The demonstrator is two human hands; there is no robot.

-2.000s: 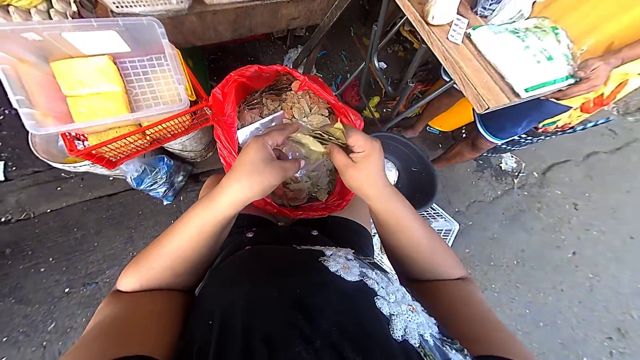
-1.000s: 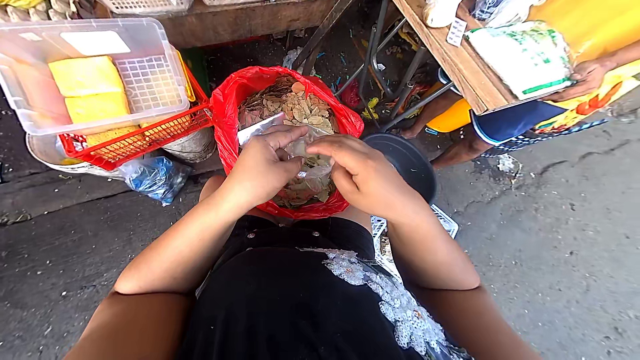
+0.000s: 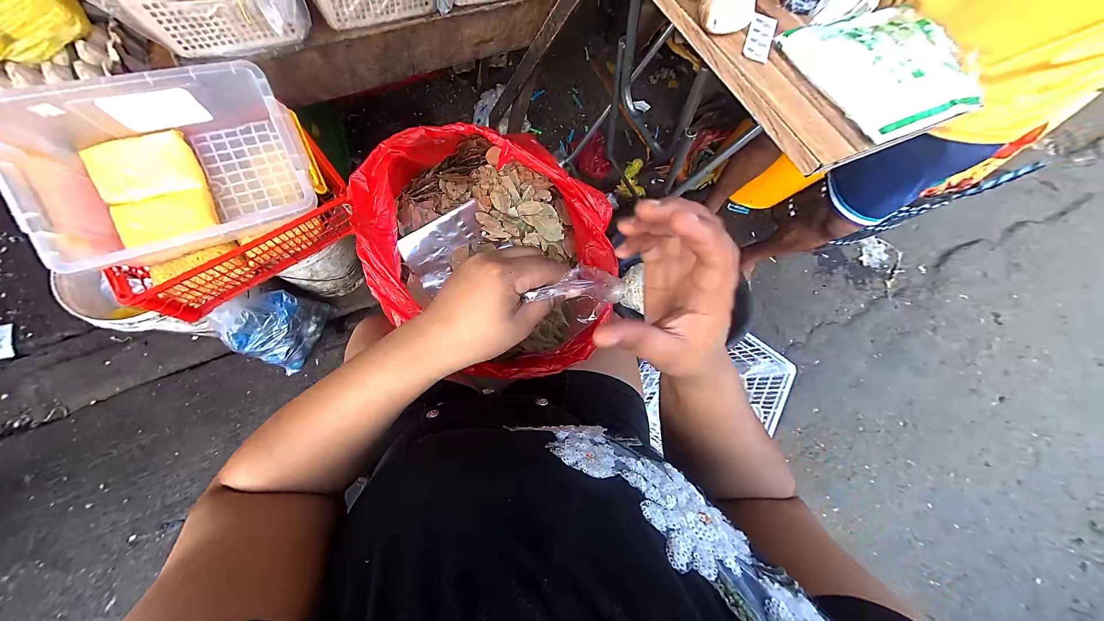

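My left hand (image 3: 496,297) is closed on a clear plastic bag (image 3: 580,285), whose body stretches to the right from my fingers. My right hand (image 3: 677,285) stands open with fingers apart, just right of that bag. Whether the bag touches its fingertips I cannot tell. Beneath both hands lies a red plastic bag (image 3: 379,250) with its mouth wide, filled with dried leaves (image 3: 522,203). A flat stack of clear plastic bags (image 3: 440,246) rests on the leaves beside my left hand.
To the left, a clear plastic bin (image 3: 285,203) with yellow packets sits on a red basket (image 3: 233,285); a blue plastic bag (image 3: 272,328) lies below. A wooden table (image 3: 750,78) stands at upper right, with a person beside it. Behind my right wrist are a dark basin and a white crate (image 3: 763,379).
Two seconds ago both hands held leaves and clear plastic over the red bag. My right hand has since moved right and opened; my left hand still grips the plastic.
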